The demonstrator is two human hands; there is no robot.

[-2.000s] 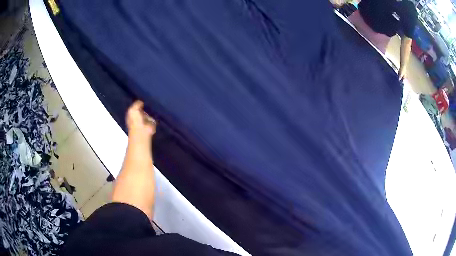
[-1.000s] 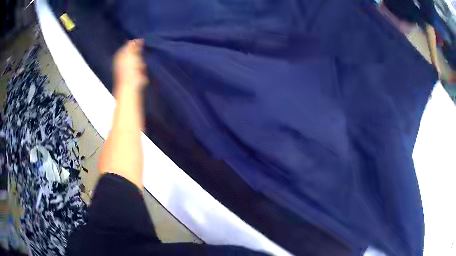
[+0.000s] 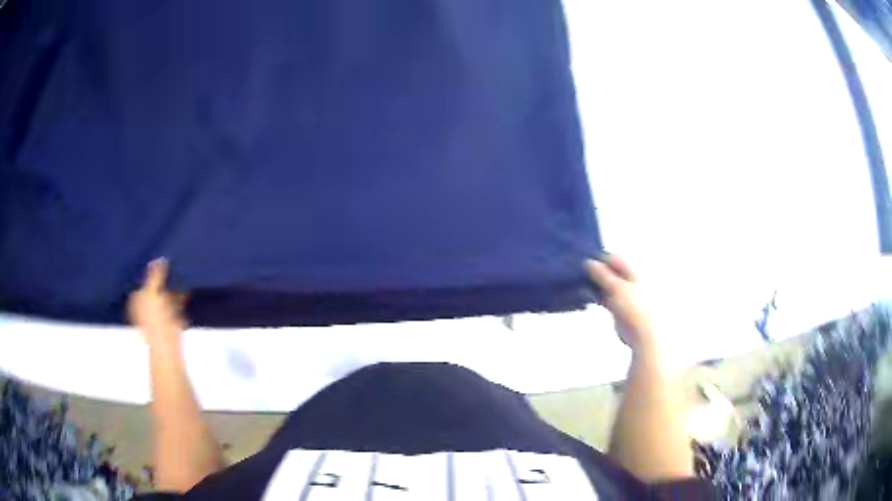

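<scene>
A navy fabric ply [image 3: 372, 147] covers the left and middle of the table. Its near edge lies a little back from a darker, nearly black layered edge of the fabric lay [image 3: 391, 305]. My left hand [image 3: 158, 301] grips the near edge of the ply at the left, slightly blurred. My right hand [image 3: 616, 284] pinches the near right corner of the ply between thumb and fingers. The ply hangs fairly flat between both hands, with soft creases at the left.
The white table [image 3: 724, 166] shows to the right and as a strip along the near edge. A dark rail [image 3: 863, 117] crosses it at the far right. A small blue item [image 3: 767, 317] lies at the near right edge. Fabric scraps [image 3: 802, 401] heap on the floor both sides.
The view has swung right to the ply's end. My right hand has come into view on the corner. The ply's near edge now runs straighter; the other person is out of view.
</scene>
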